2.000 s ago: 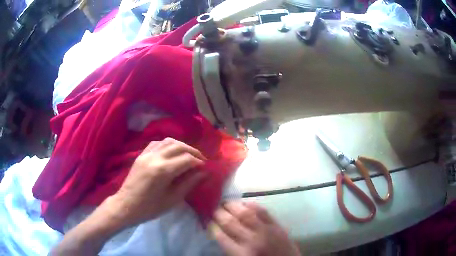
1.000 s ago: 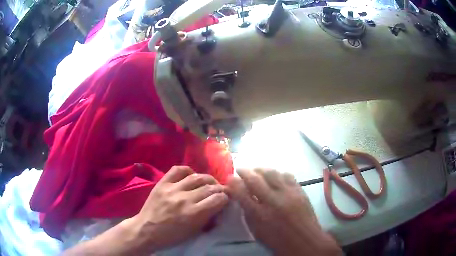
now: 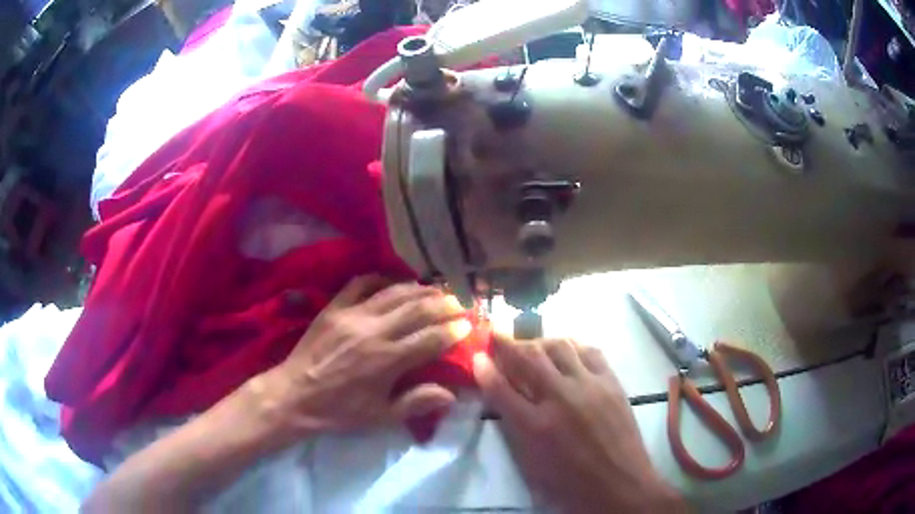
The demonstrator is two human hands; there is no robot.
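Observation:
Bright red fabric (image 3: 231,201) lies bunched left of the needle, with a pale patch (image 3: 286,229) on it. Its edge runs under the presser foot and needle (image 3: 482,301), in bright light. My left hand (image 3: 376,346) lies on the red fabric just left of the needle, fingers pressing it down, thumb bent below. My right hand (image 3: 562,402) is right in front of the needle, its thumb and fingertips at the red edge. Thin white fabric (image 3: 401,467) shows beneath and in front of the red.
The cream sewing machine arm (image 3: 662,171) comes in from the right. Open scissors (image 3: 692,356) with orange handles lie on the bed right of my right hand. White fabric heaps (image 3: 40,402) lie at far left and behind the red (image 3: 150,110).
Both hands have moved up and inward, close to the needle. The right hand has come from the front edge to the red edge. The view has shifted between frames.

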